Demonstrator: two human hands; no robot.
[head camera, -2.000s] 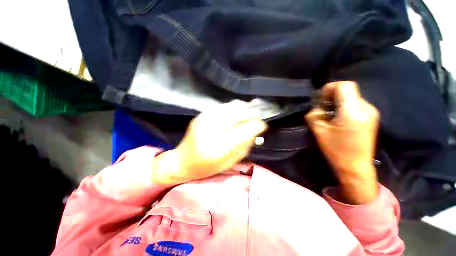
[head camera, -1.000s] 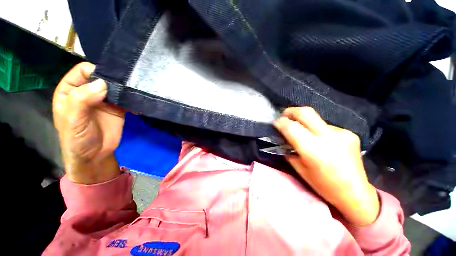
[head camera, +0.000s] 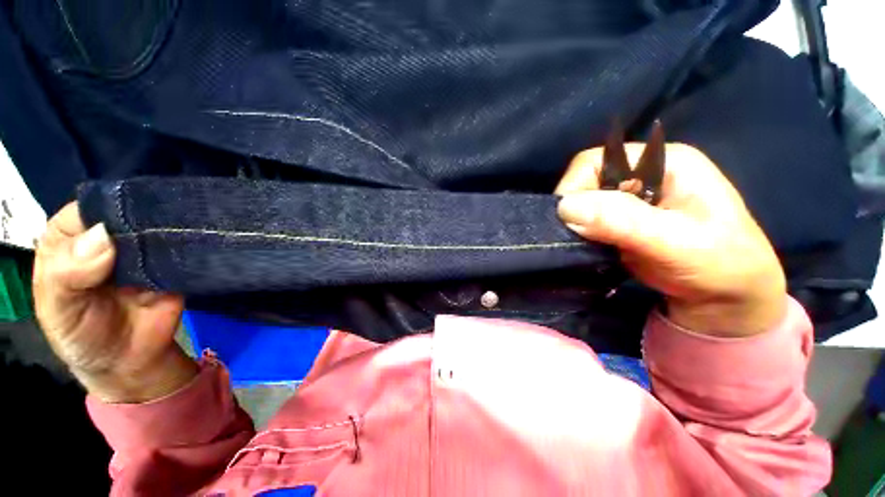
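The dark denim garment fills the area in front of me. A doubled denim band with a yellowish stitch line is stretched level between my hands. My left hand pinches its left end between thumb and fingers. My right hand pinches its right end with the thumb and also holds small black thread snips, blades apart and pointing up, away from the cloth. The snips' handles are hidden in the palm. A round silvery button shows just below the band.
White tabletop shows at the right, with a dark strap and a greyish cloth near its edge. A green crate is at the far left. Blue material lies below the band.
The band's outer face with the stitch line now shows, and the pale inner side is hidden. My left hand has moved left and down, my right hand right and up. The snips now point up.
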